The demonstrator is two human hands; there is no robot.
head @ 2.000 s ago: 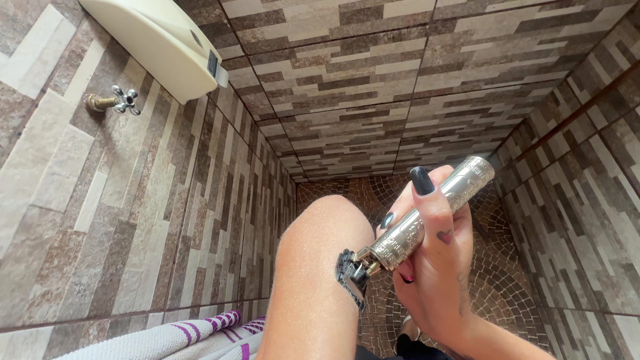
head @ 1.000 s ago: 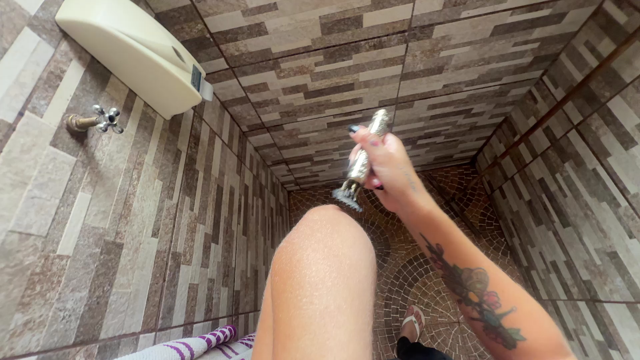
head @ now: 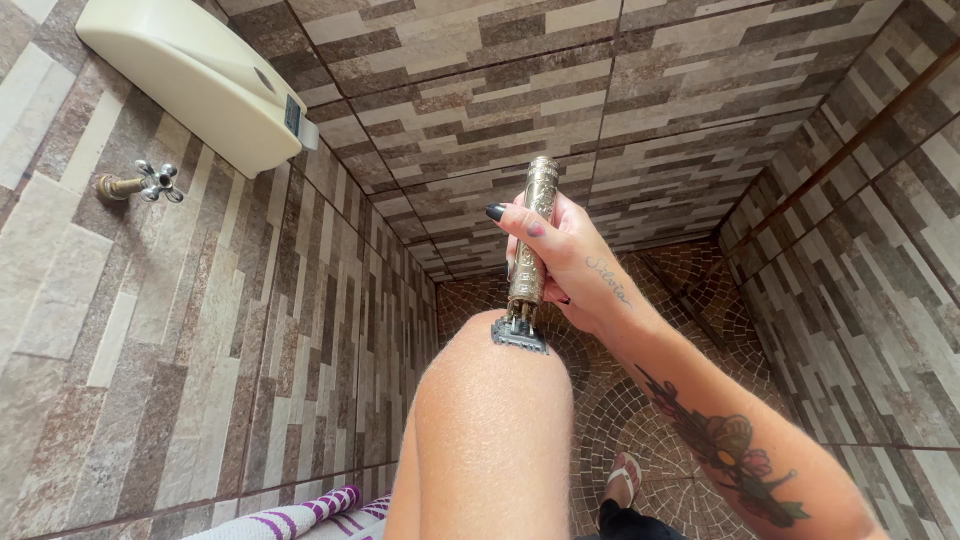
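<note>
My right hand (head: 551, 247) is closed around an engraved metal hair trimmer (head: 534, 225), its thumb with a black nail lying across the handle. The trimmer stands with its dark toothed guard comb (head: 519, 335) down at the top of my bare, bent knee (head: 495, 390); the comb appears to touch the skin. My left hand is outside the view.
A cream plastic dispenser (head: 187, 82) and a metal tap with a cross handle (head: 154, 182) are on the left tiled wall. A white and purple towel (head: 300, 517) lies at the lower left. My foot in a white sandal (head: 624, 478) rests on the mosaic floor.
My right hand has brought the trimmer back from beyond the knee onto its top. Two seconds ago the trimmer was at the right side of the leg.
</note>
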